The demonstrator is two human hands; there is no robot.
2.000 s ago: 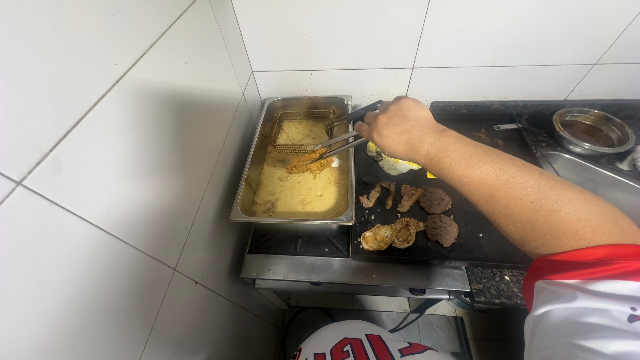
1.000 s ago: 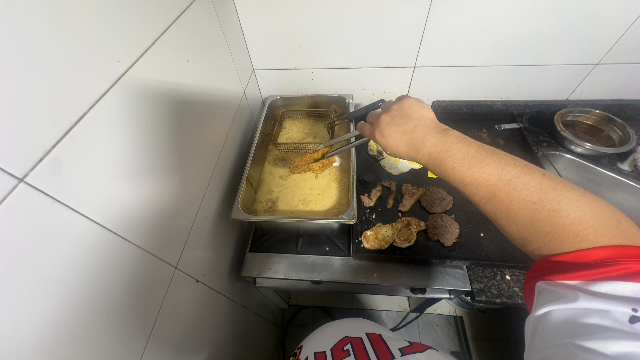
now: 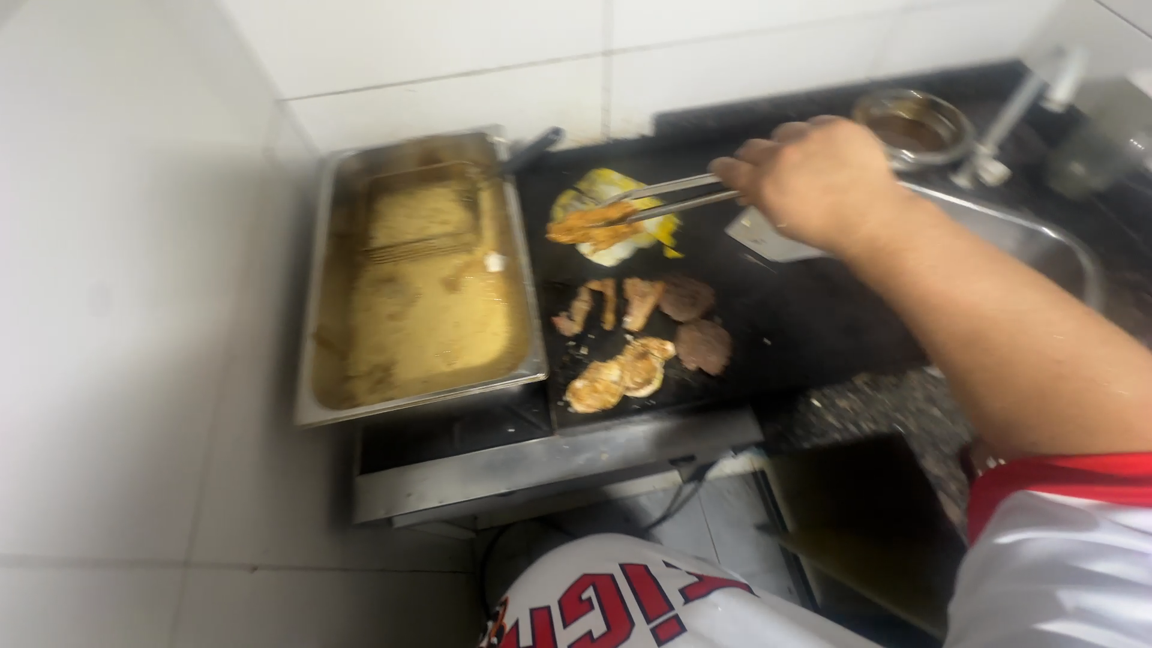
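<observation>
My right hand grips metal tongs, whose tips are closed on a browned, fried-looking piece of food. That piece is over a fried egg on the black griddle; whether it touches the egg I cannot tell. Nearer to me lie strips of cooked meat, two round meat patties and two browned egg-like rounds. Left of the griddle is a deep steel pan of foamy yellow oil with a wire basket at its far end. My left hand is out of view.
Tiled walls rise at the left and behind. A black handle projects over the pan's right edge. On the right are a round metal bowl, a flat pale metal piece, a steel sink and a faucet.
My right hand has moved right with the tongs, carrying the browned piece from above the oil pan to over the fried egg. The view has shifted and is blurred.
</observation>
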